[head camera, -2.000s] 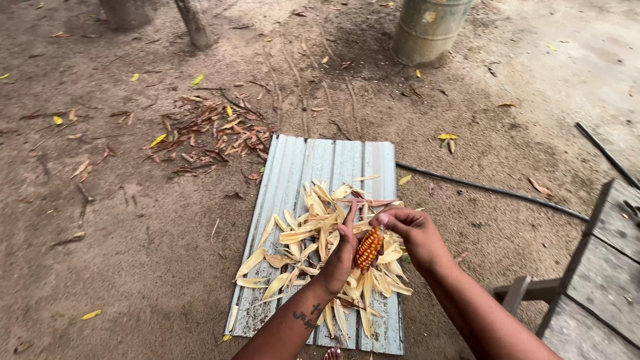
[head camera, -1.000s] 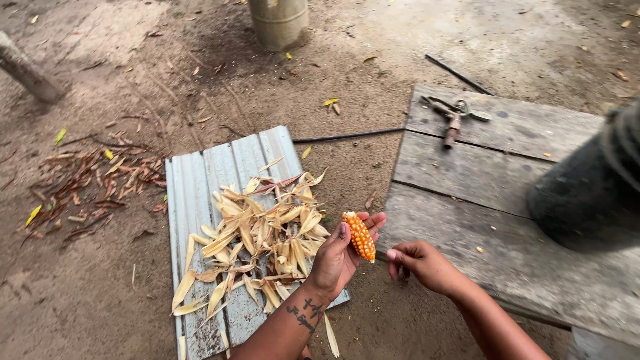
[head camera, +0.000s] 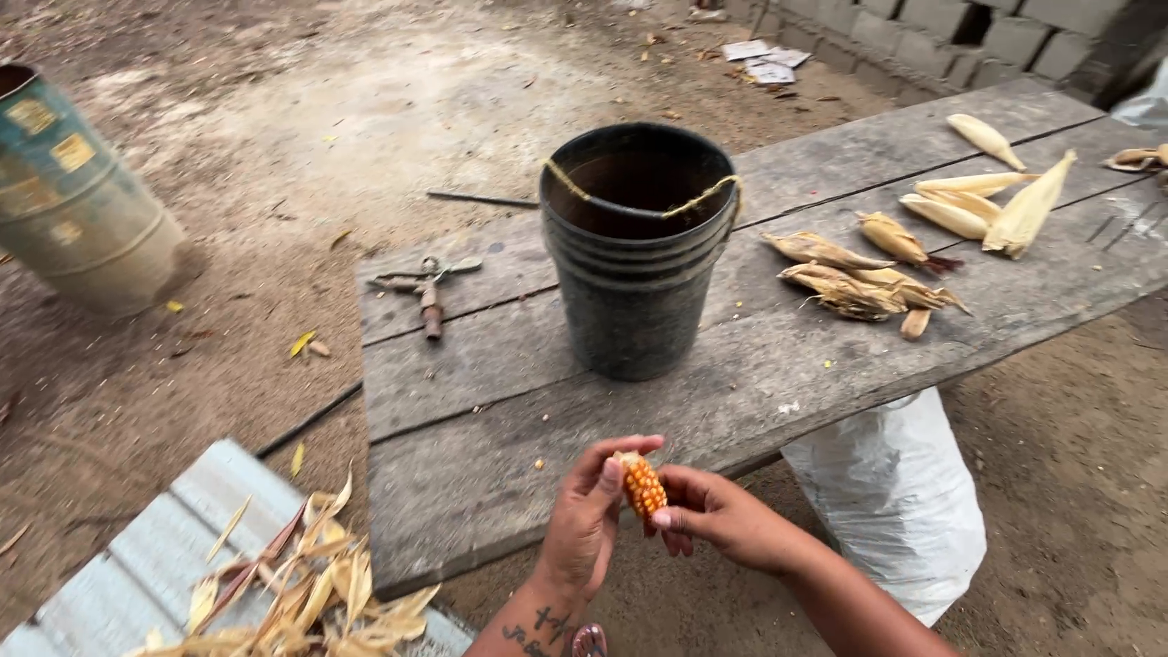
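Observation:
A husked ear of corn (head camera: 643, 484) with orange kernels is held between both hands, just off the near edge of a wooden plank table (head camera: 474, 493). My left hand (head camera: 589, 511) grips its upper end between thumb and fingers. My right hand (head camera: 716, 520) pinches its lower end. Beyond the hands, a black plastic bucket (head camera: 634, 310) with a rope-and-bar handle stands upright on the planks. Several ears in dry husks (head camera: 849, 283) lie to its right. At bottom left, loose corn husks (head camera: 319, 593) are piled on a corrugated metal sheet (head camera: 155, 557).
A rusty metal fitting (head camera: 431, 297) lies left of the bucket. Under the table's near edge is a full white sack (head camera: 899, 502). A weathered drum (head camera: 82, 201) stands at far left, and a dark hose (head camera: 315, 420) runs across the dirt. Concrete blocks (head camera: 922, 41) are stacked behind.
The view has swung right to the table and bucket. The right hand, apart from the ear one second ago, now touches its lower end. The left hand still holds the ear.

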